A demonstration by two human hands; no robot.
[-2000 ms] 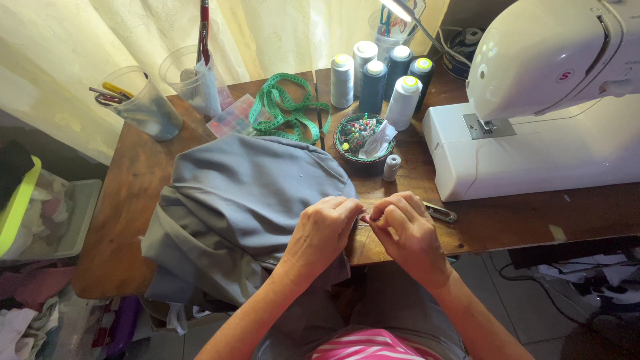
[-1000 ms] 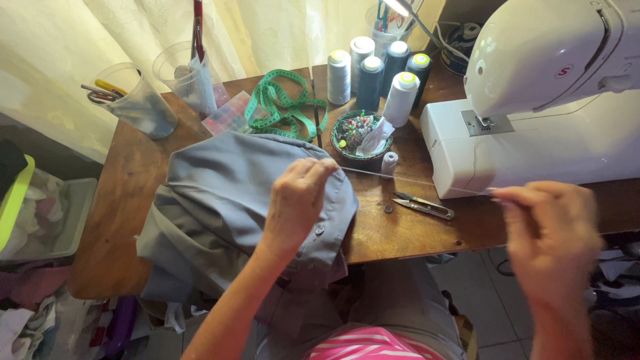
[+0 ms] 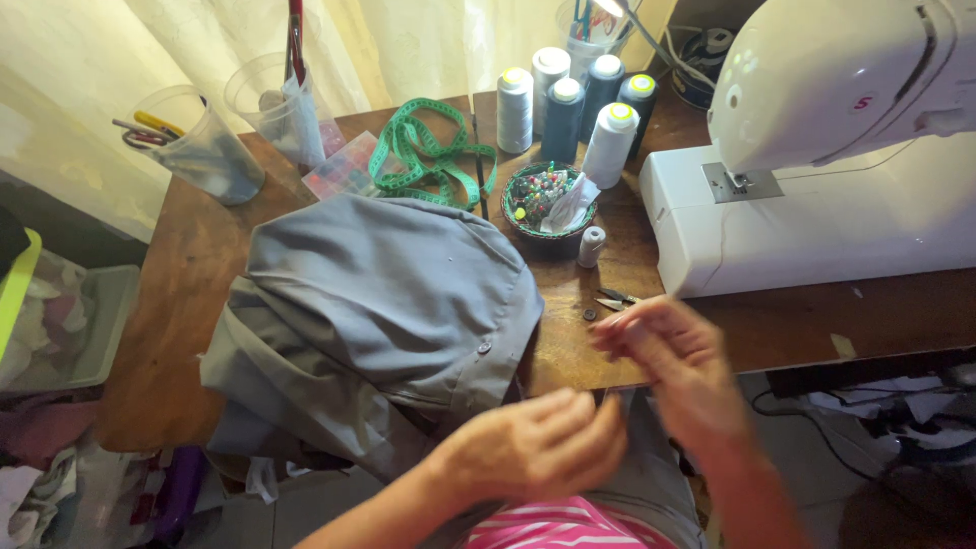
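Grey fabric with a placket (image 3: pixel 396 282) is heaped on the wooden table, a dark button (image 3: pixel 484 347) on its edge. My left hand (image 3: pixel 541 442), blurred, is in front of the table's edge, fingertips pinched; thread between the hands is too faint to make out. Up and to the right, my right hand (image 3: pixel 667 351) has thumb and forefinger together on something thin, perhaps a needle. Beyond its fingers lie a loose button (image 3: pixel 589 314) and thread snips (image 3: pixel 614 299), partly hidden. A small thread spool (image 3: pixel 592 247) stands behind them.
A basket of pins (image 3: pixel 549 200), several thread cones (image 3: pixel 564 118) and a green tape measure (image 3: pixel 435 152) are at the back. A white sewing machine (image 3: pixel 823 206) occupies the right. Plastic cups (image 3: pixel 202 152) stand at the left, near a clear plastic box (image 3: pixel 351 164).
My left hand has left the fabric and moved down toward my lap. My right hand has come back in from the far right, where a thread was stretched between both hands.
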